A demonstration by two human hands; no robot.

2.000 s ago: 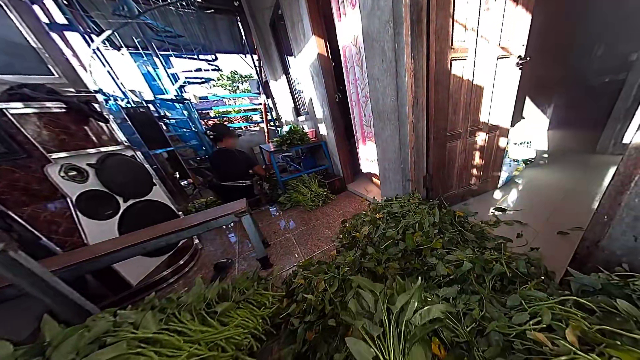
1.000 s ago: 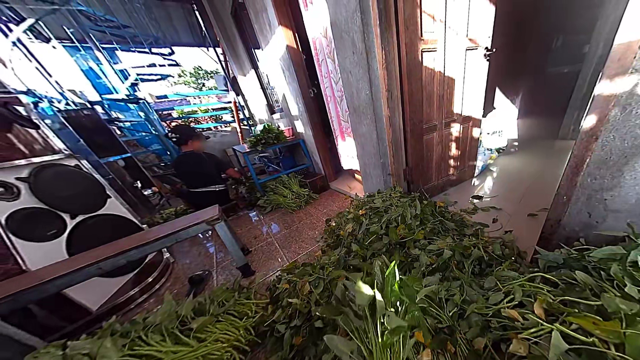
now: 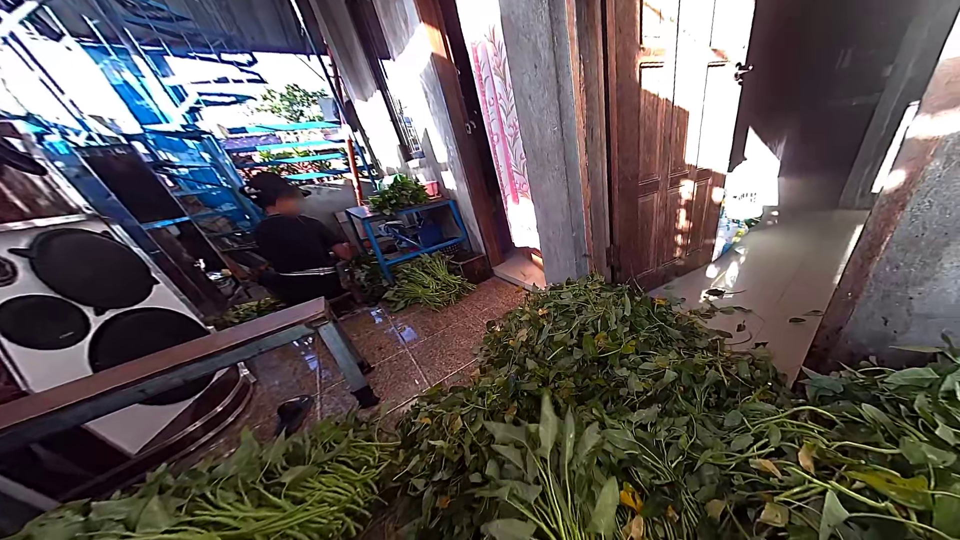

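Observation:
Neither my left hand nor my right hand shows in the view. Upright leafy green stems (image 3: 559, 465) rise at the bottom centre edge; what holds them, if anything, is out of sight. Behind them spreads a large heap of leafy greens (image 3: 600, 352) with some yellow leaves. Long green stems with leaves (image 3: 285, 487) lie side by side at the lower left. More loose greens (image 3: 885, 442) cover the lower right.
A long bench (image 3: 165, 360) crosses the left, before a white panel with black round speakers (image 3: 49, 322). A person in dark clothes (image 3: 296, 247) is low beside a blue metal table (image 3: 412, 251) and piled greens (image 3: 427, 283). A wooden door (image 3: 667, 150) stands ajar at right.
The upright stems at the bottom centre have shifted and changed shape between the frames. The view has turned somewhat. Neither of my hands appears in any frame.

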